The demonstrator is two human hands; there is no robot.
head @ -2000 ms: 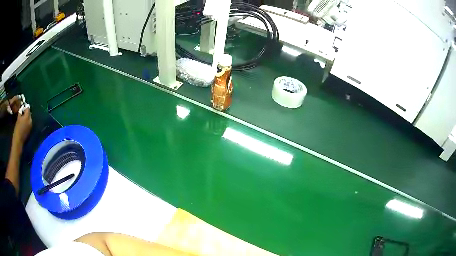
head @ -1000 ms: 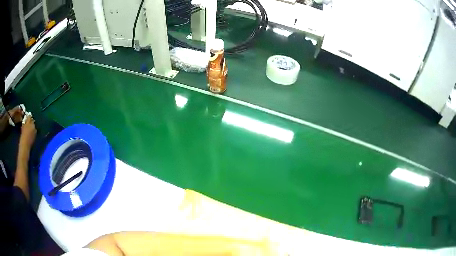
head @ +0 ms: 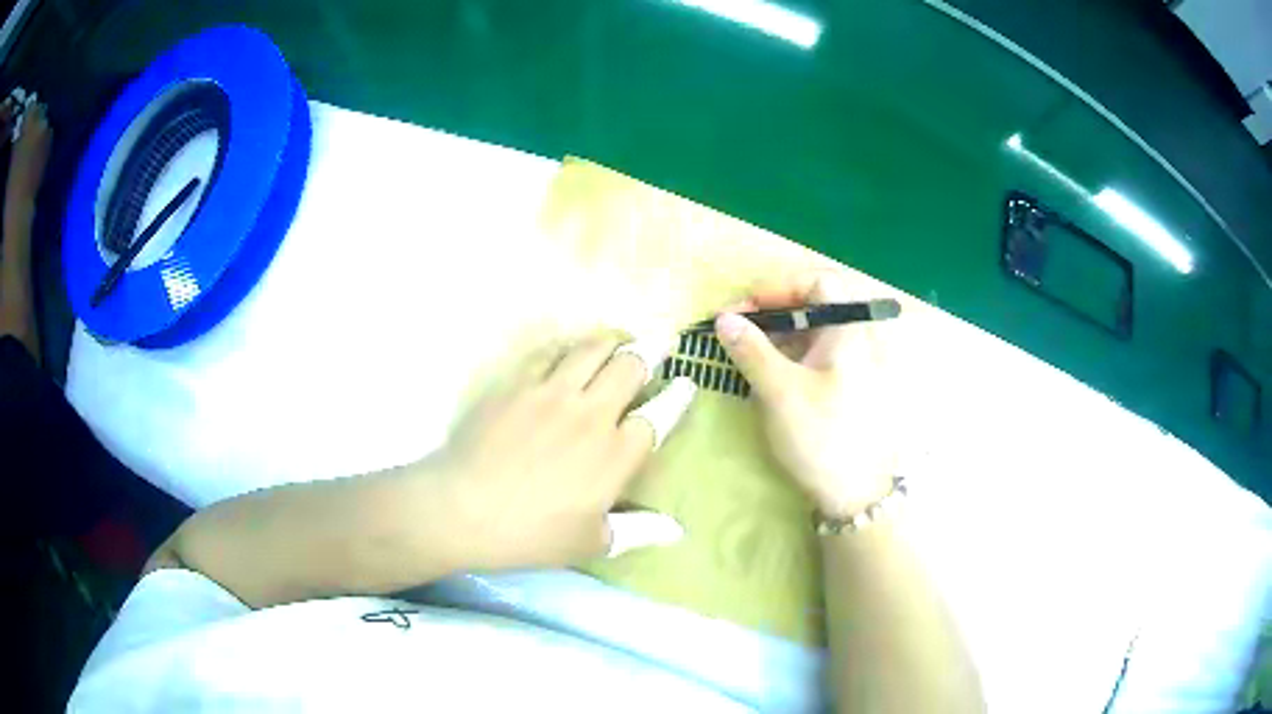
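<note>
Small black adhesive pieces (head: 709, 366) lie in two rows on the yellow paper sheet (head: 725, 516). My left hand (head: 558, 453) lies flat on the sheet at the left of the pieces, fingers spread, with white finger cots on the thumb and fingers. Two fingertips touch the edge of the rows. My right hand (head: 802, 384) holds dark tweezers (head: 830, 317) like a pen, pale end to the right. The tip is at the top of the rows, partly hidden by my fingers; I cannot tell if it grips a piece.
A blue reel (head: 265, 209) with a dark stick (head: 147, 244) across it stands on the white surface (head: 405, 251) at left. A green conveyor (head: 837, 154) beyond carries phone frames (head: 1070, 265) at right. Another person's arm (head: 20, 223) shows at the far left edge.
The view has tilted down to the yellow sheet. Both hands and the tweezers now show; before, only a forearm was visible at the bottom. The bottle and tape roll have left the view.
</note>
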